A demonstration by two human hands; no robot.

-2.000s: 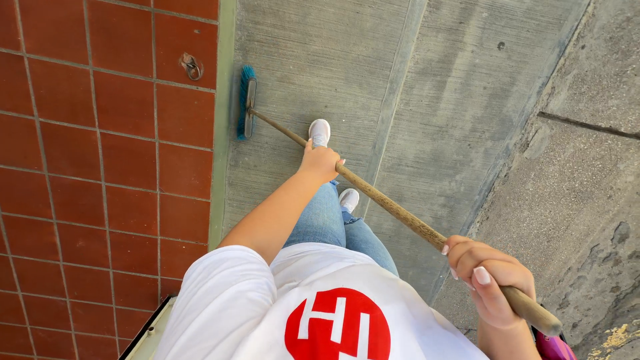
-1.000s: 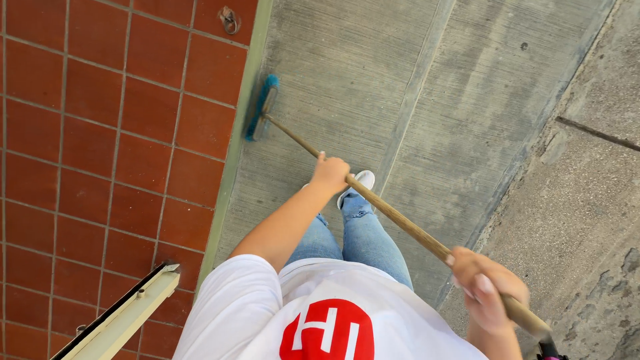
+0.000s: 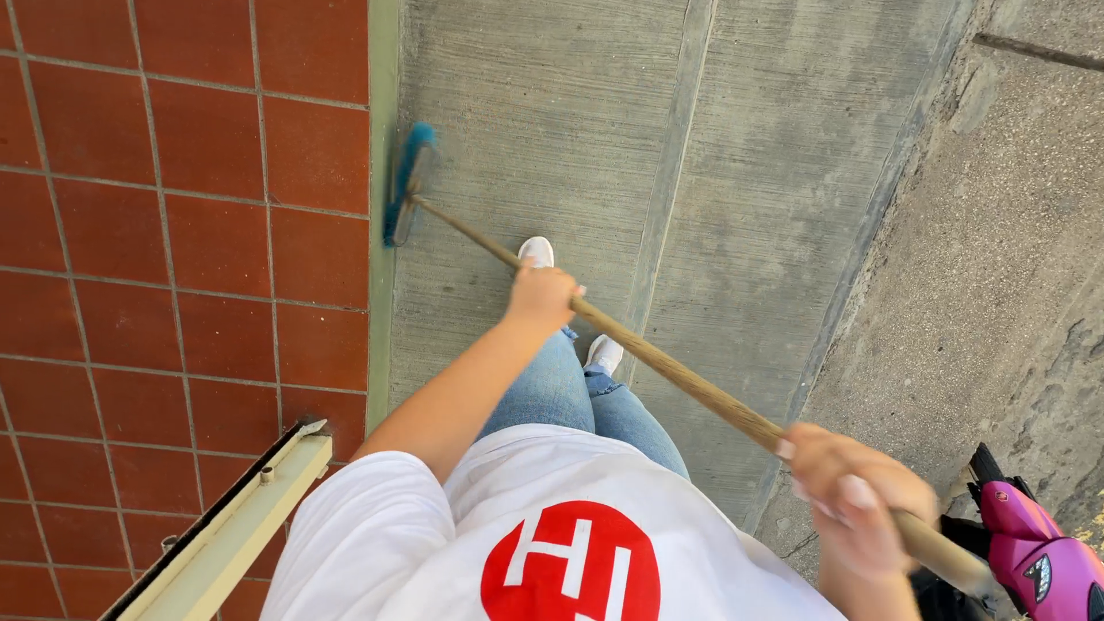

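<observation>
A long wooden handle (image 3: 690, 379) runs diagonally across the view to a broom head with blue bristles (image 3: 409, 185), slightly blurred. That head lies at the left side of the concrete walkway, against the green edge of the tiled floor. My left hand (image 3: 543, 297) is closed around the middle of the handle, above one white shoe (image 3: 536, 251). Close to the handle's upper end, my right hand (image 3: 858, 496) grips it at the lower right; this hand is somewhat blurred.
Red floor tiles (image 3: 216, 237) with a green border (image 3: 381, 302) lie left of the concrete walkway (image 3: 535, 129). A cream metal frame (image 3: 233, 535) juts in at the lower left. Rougher pavement (image 3: 975, 285) lies right, with a pink motor scooter (image 3: 1035, 552), partly visible, at the lower right corner.
The feet have changed position: both shoes show now, where one showed a second ago. More of the pink scooter has come into view. Both hands have kept their hold on the broom handle.
</observation>
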